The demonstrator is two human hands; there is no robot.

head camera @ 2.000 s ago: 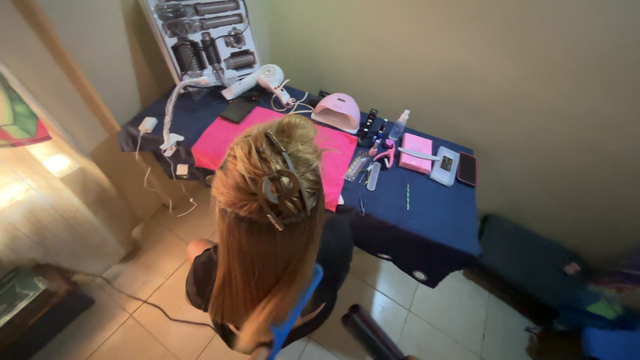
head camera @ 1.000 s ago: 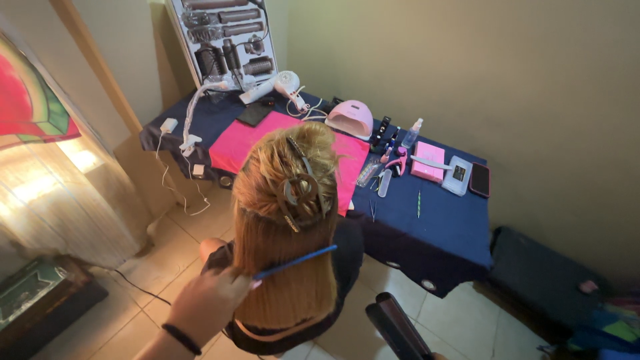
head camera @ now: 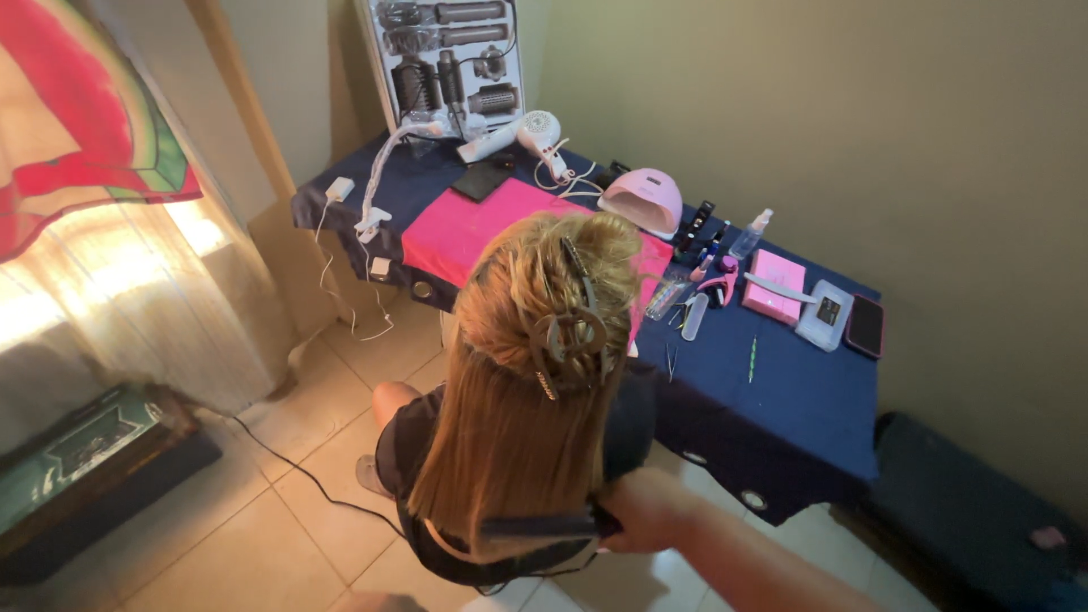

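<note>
A seated person with long straight hair [head camera: 518, 425] faces the table, back to me. Dark claw clips [head camera: 571, 344] hold the upper hair on the crown. My right hand [head camera: 650, 510] grips a dark flat iron [head camera: 540, 527] lying across the hair near its lower ends, at the person's back; whether its plates are closed on the strands is hard to tell. At the bottom edge a small bit of skin [head camera: 378, 602] shows, probably my left hand; what it holds is out of sight. The blue comb is not visible.
On the blue-covered table [head camera: 807, 408] lie a pink towel [head camera: 459, 229], a white hair dryer [head camera: 535, 132], a pink nail lamp [head camera: 643, 201], a spray bottle [head camera: 752, 234] and a phone [head camera: 864, 325]. A black cord [head camera: 314, 484] crosses the tiled floor. A dark case [head camera: 960, 501] stands right.
My right hand has brought the flat iron from the lower right onto the hair ends. My left hand, which held a blue comb at the hair, has withdrawn from it.
</note>
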